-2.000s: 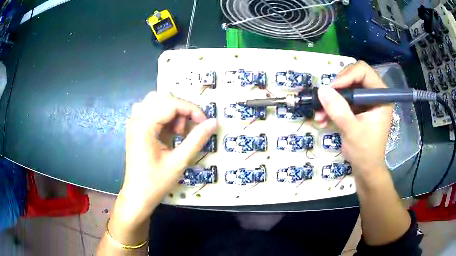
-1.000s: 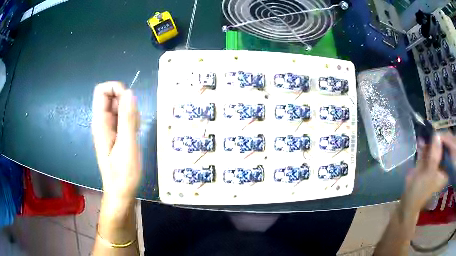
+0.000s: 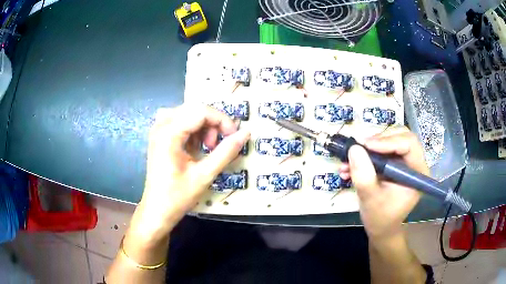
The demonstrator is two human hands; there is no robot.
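Observation:
The cream fixture [image 3: 277,209] carries rows of small blue-black circuit boards [image 3: 279,147] with thin reddish wires. My right hand [image 3: 388,183] is shut on the soldering iron [image 3: 408,176]. The iron's tip points up-left and lies over the second row, at the board [image 3: 281,111] second from the left. My left hand [image 3: 186,161] is over the fixture's left side with thumb and forefinger pinched near that board, hiding parts of the left column. A thin strand seems to show at its fingertips, too fine to be sure of.
A clear tub [image 3: 435,119] with silvery bits stands right of the fixture. Behind are a round wire grille [image 3: 319,14] and a yellow device [image 3: 191,20]. Another loaded fixture [image 3: 491,83] is at far right. The iron's black cord [image 3: 444,236] loops over the bench's right front edge.
Since one second ago, my right hand has brought the iron from beyond the tub back over the boards. My left hand has moved right, from the bench to the fixture. The view has shifted slightly.

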